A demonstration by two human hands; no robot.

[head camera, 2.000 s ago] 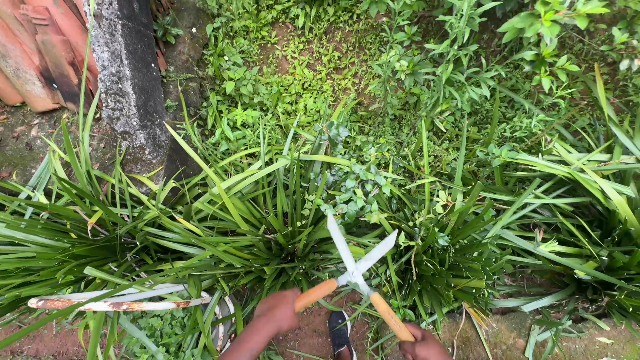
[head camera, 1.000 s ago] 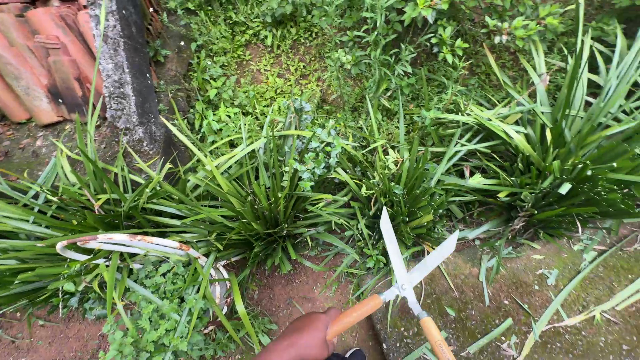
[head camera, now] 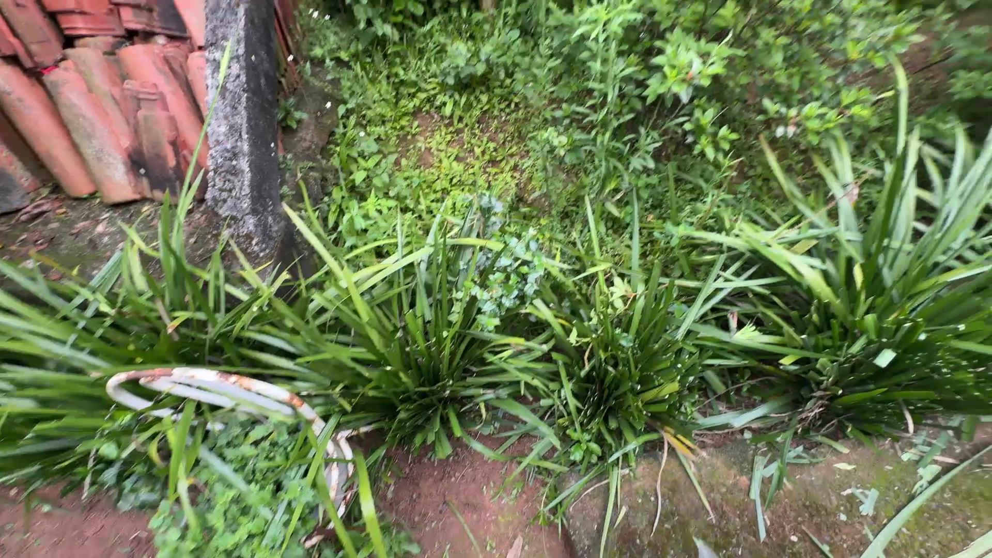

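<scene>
Neither of my hands shows in the view now. At the bottom edge, right of the middle, a small pale pointed tip (head camera: 704, 549) pokes in; it may be a blade of the hedge shears, whose handles are out of sight. Long strap-like leaves grow in clumps across the frame: a middle clump (head camera: 430, 341), a smaller clump (head camera: 620, 364) to its right with cut leaf ends, and a large clump (head camera: 868, 310) at the right. Small round-leaved sprigs (head camera: 508, 275) stand between the first two.
A rusty white metal hoop (head camera: 232, 387) curves over low leafy plants (head camera: 240, 488) at lower left. A rough concrete post (head camera: 244, 124) stands beside stacked clay roof tiles (head camera: 116, 116). Cut leaf pieces lie on the mossy slab (head camera: 775, 504) at lower right. Leafy shrubs (head camera: 690, 70) fill the back.
Both hands and the open shears with wooden handles showed two seconds ago; one hand and the shears showed one second ago. The hands have left the view at the bottom.
</scene>
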